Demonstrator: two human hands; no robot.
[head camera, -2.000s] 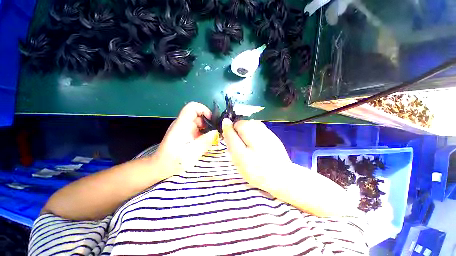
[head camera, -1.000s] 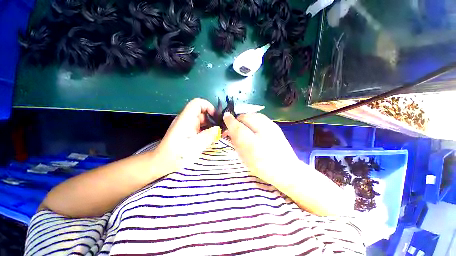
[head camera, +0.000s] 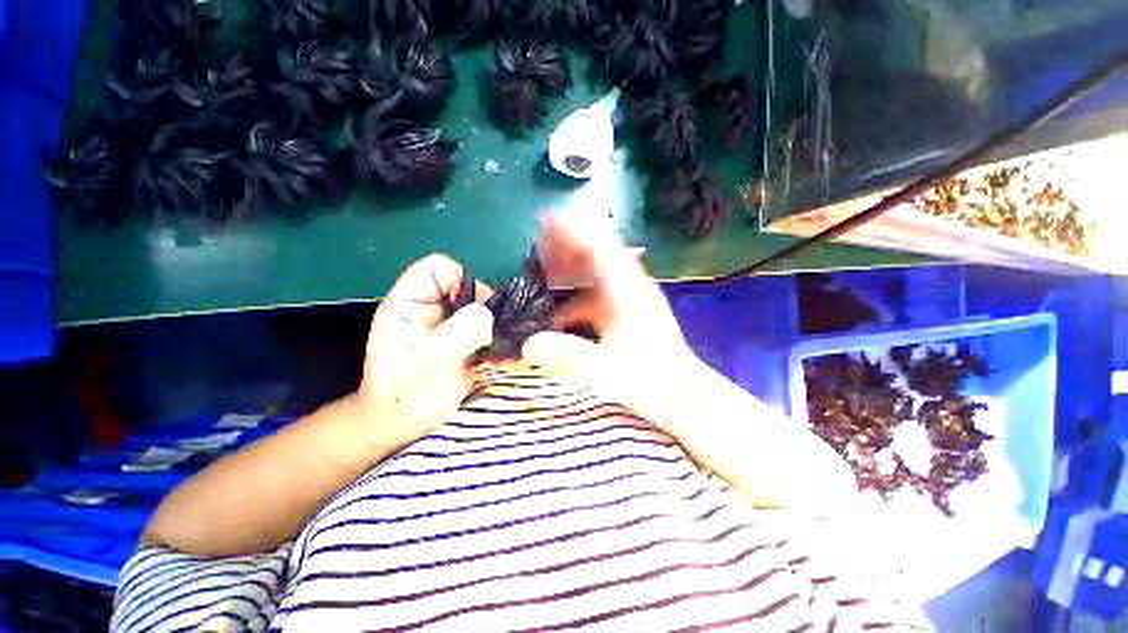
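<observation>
A dark, spiky flower head (head camera: 522, 303) is held at the bench edge, in front of the striped shirt. My left hand (head camera: 427, 331) grips its left side between thumb and fingers. My right hand (head camera: 606, 309) is at its right side, fingers raised and blurred, thumb near the piece's lower edge; whether it grips the piece is unclear. A white glue bottle (head camera: 579, 146) lies on the green bench (head camera: 247, 262) beyond my hands, its nozzle pointing up and right.
Rows of black flower heads (head camera: 285, 161) cover the back of the bench. A clear panel (head camera: 915, 99), a black cable (head camera: 915, 186) and a tray of small brown bits (head camera: 1033, 204) are at right. A blue crate (head camera: 1045, 420) of dark pieces sits below right.
The view has tilted and shifted. The piece is turned and shows more of its petals. The right hand's fingers have opened and lifted from their pinch.
</observation>
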